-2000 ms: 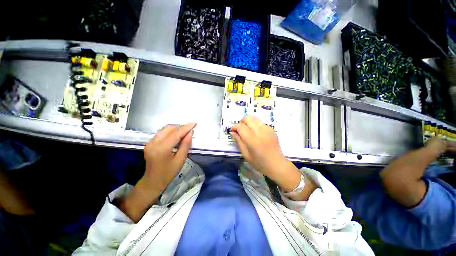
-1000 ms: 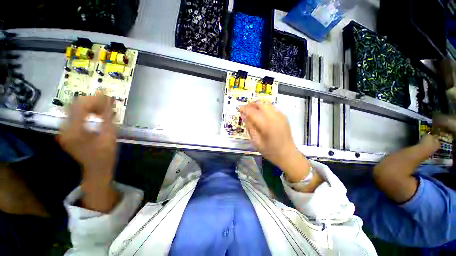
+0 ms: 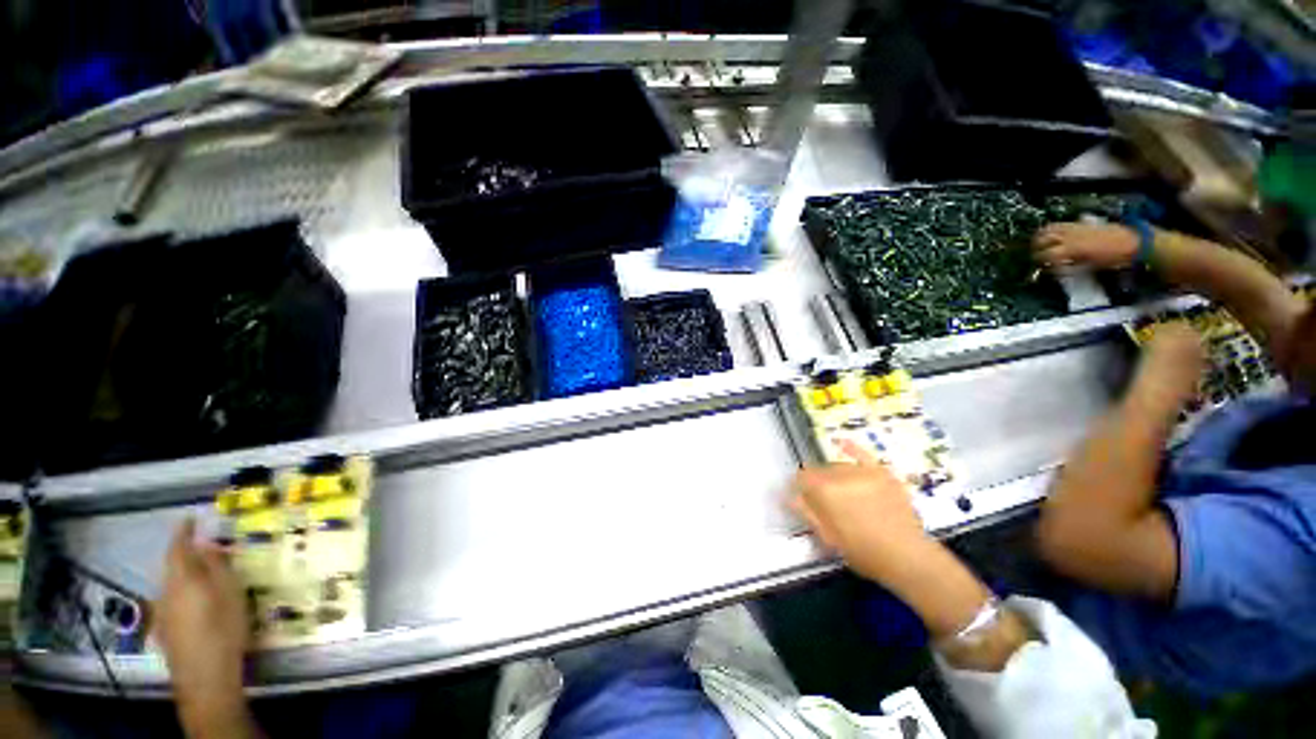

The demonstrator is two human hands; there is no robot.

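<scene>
A cream printed circuit board with yellow and black parts along its far edge lies in the white channel at left. My left hand is at its left edge, blurred; its fingertips overlap the board. A second board lies in the channel to the right. My right hand is over its near left part, fingers bent down; whether they grip it is hidden. Beyond the rail are three small bins: dark silvery components, blue components and small black components.
Metal rails edge the channel. A dark device lies at far left. Large black bins stand behind, with a bag of blue components. A neighbouring worker's hand is at the wide green component tray.
The view has tilted up, showing more bench behind. The right board and my right hand have moved right, towards the neighbour. My left hand is now at the left board's left edge.
</scene>
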